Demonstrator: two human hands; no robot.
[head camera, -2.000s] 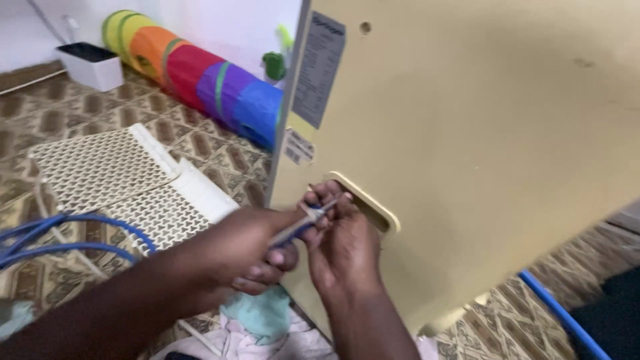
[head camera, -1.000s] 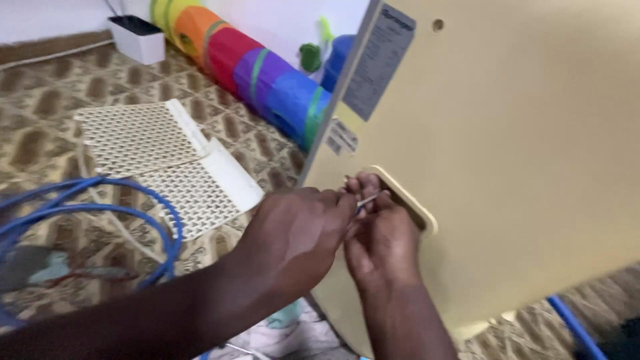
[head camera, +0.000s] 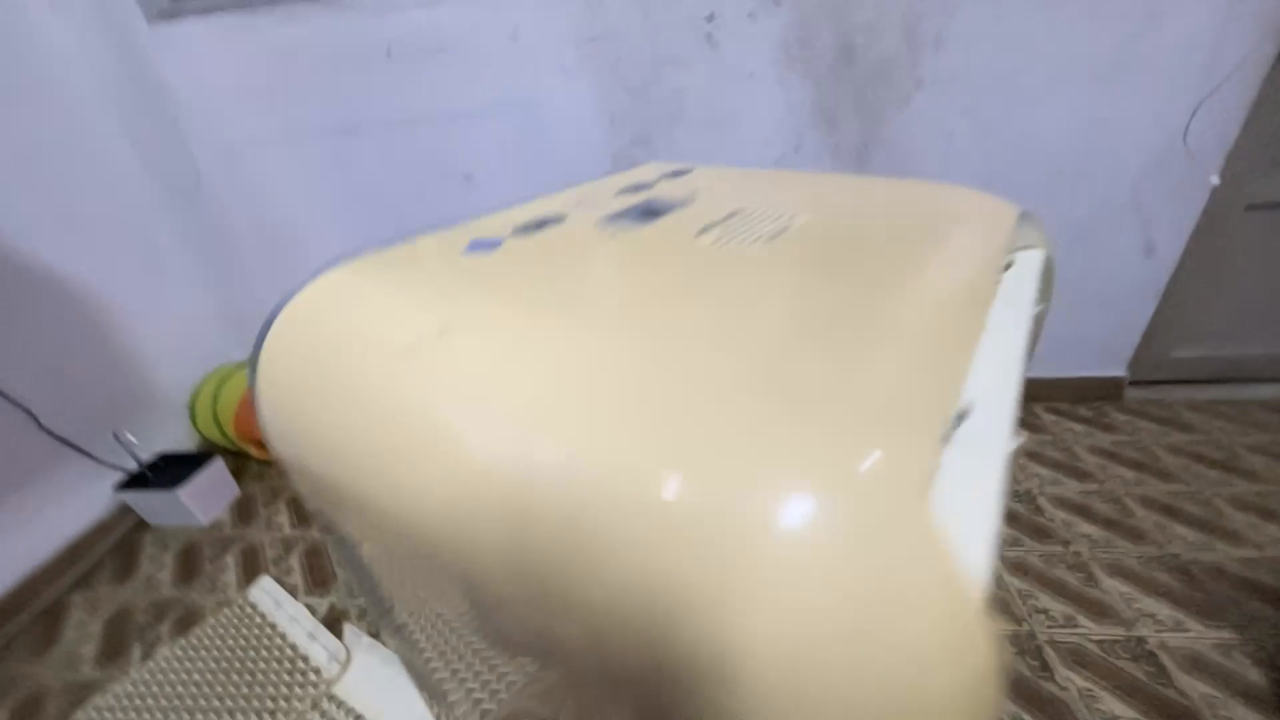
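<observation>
A large beige appliance housing (head camera: 620, 380) fills the middle of the head view, blurred by motion. Its upper face carries a dark display-like patch (head camera: 645, 211), several small dark marks and a slotted vent (head camera: 748, 227). Along the right edge a white inner part (head camera: 985, 430) shows. Neither my left hand nor my right hand can be made out; a dark blur lies at the bottom centre, too unclear to name.
Perforated cream panels (head camera: 215, 665) lie on the patterned tile floor at the lower left. A white box with a dark top (head camera: 185, 490) and a cable stands by the wall. Behind the housing, a colourful play tunnel (head camera: 222, 408) shows its end. A grey door (head camera: 1215, 290) is at the right.
The view has swung up from the housing's flat side to its top. Both hands, which were at the oval handle opening with a slim tool, have gone out of sight.
</observation>
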